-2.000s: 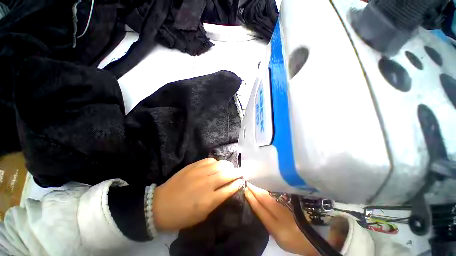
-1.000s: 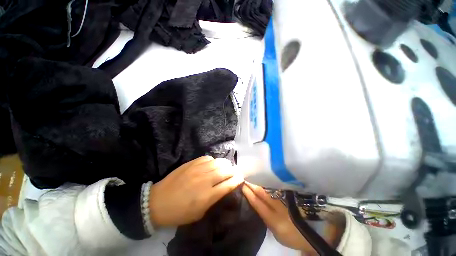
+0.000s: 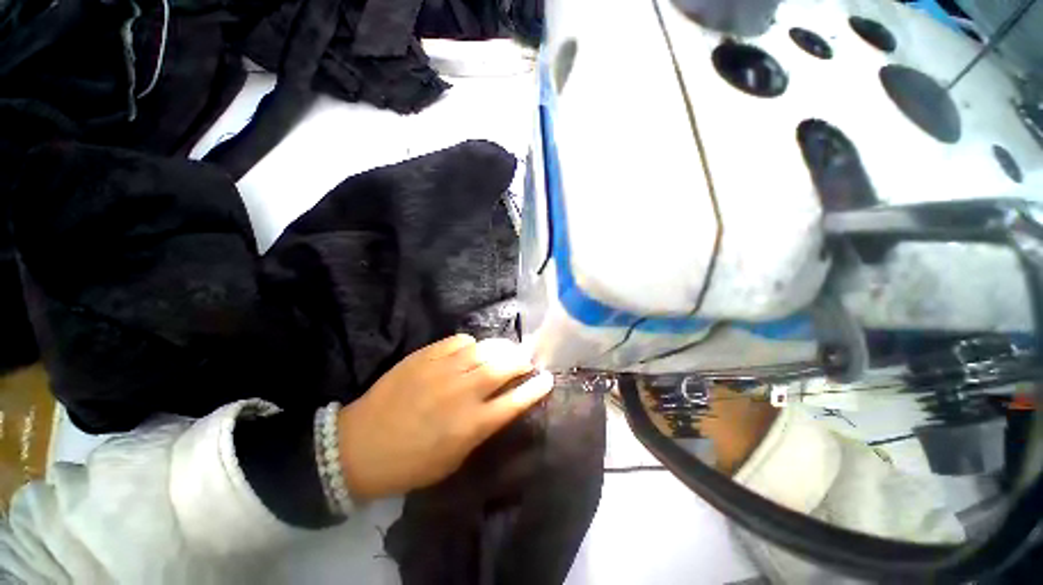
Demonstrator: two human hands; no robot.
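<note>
A black, slightly fuzzy garment piece [image 3: 395, 246] lies left of the needle area, and its lower part [image 3: 503, 491] hangs toward the front edge. The white sewing machine head [image 3: 652, 194] with a blue stripe covers the needle area. My left hand [image 3: 429, 417] presses on the cloth, fingertips together beside the machine's lower end; bright glare hides whether they pinch the cloth. My right hand [image 3: 738, 423] shows only in part behind the machine's thread parts and a black curved tube or cable; its fingers are hidden.
More dark cloth is heaped at the back left, with a thin white cord [image 3: 157, 51] on it. Dark strips [image 3: 383, 57] lie at the back of the white table [image 3: 458, 114]. A tan packet [image 3: 25, 429] is at the left edge. The black curved cable [image 3: 732, 503] crosses the front right.
The view has shifted, so the machine head appears further left and seen more from above. My right hand has moved right, away from the cloth. My left hand stays on the cloth.
</note>
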